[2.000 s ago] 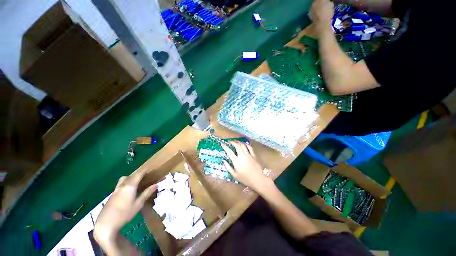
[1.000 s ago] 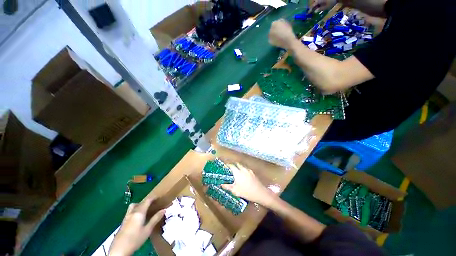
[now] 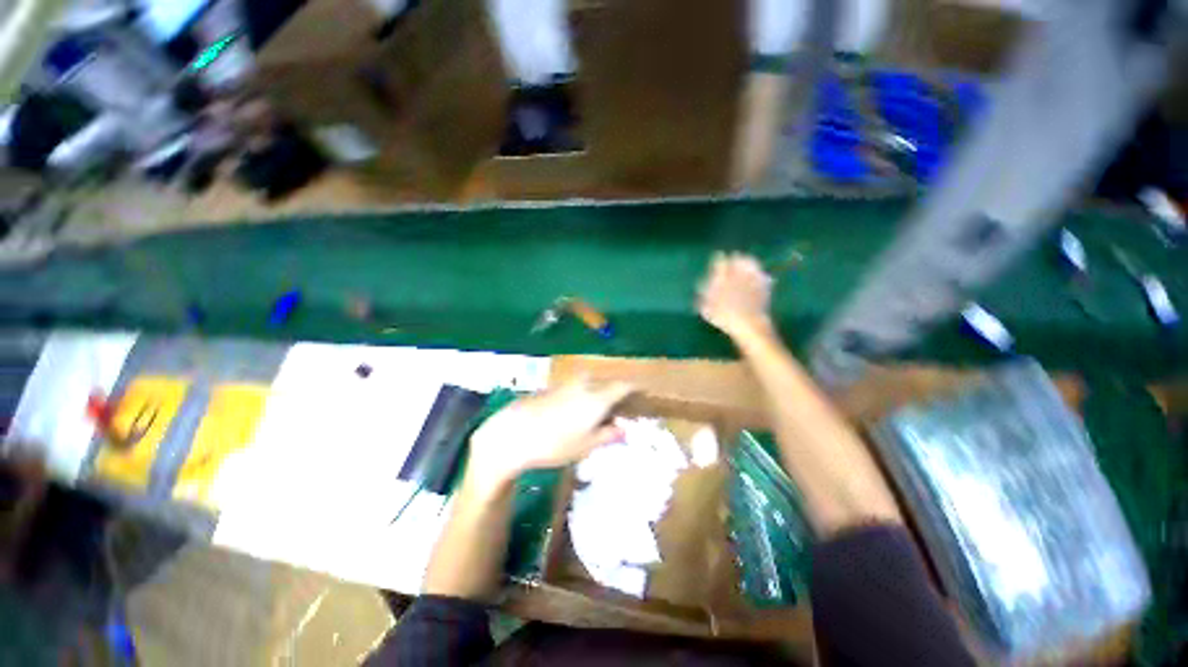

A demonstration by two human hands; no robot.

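Observation:
The frame is blurred. My left hand (image 3: 541,433) is over the left rim of the open carton tray (image 3: 691,511), thumb and fingers apart, with nothing visible in it. White pads (image 3: 623,502) lie in a loose pile in the tray, beside my fingertips. My right hand (image 3: 736,293) reaches over the green conveyor belt (image 3: 430,267) with its fingers curled. Thin strands show just right of it; whether it holds anything is hidden. A battery pack with an orange-brown face (image 3: 589,317) lies on the belt to its left, wires trailing.
PCB panels (image 3: 766,521) lie right of the tray, partly behind my right forearm. A bubble-wrap packet (image 3: 1023,502) is farther right. A pale metal post (image 3: 971,248) slants across the belt. More blue packs (image 3: 986,326) lie on the belt. A dark flat bar (image 3: 440,437) is at left.
The view has swung left. My right hand has left the PCB panels and moved out over the belt. My left hand is still at the tray's left side.

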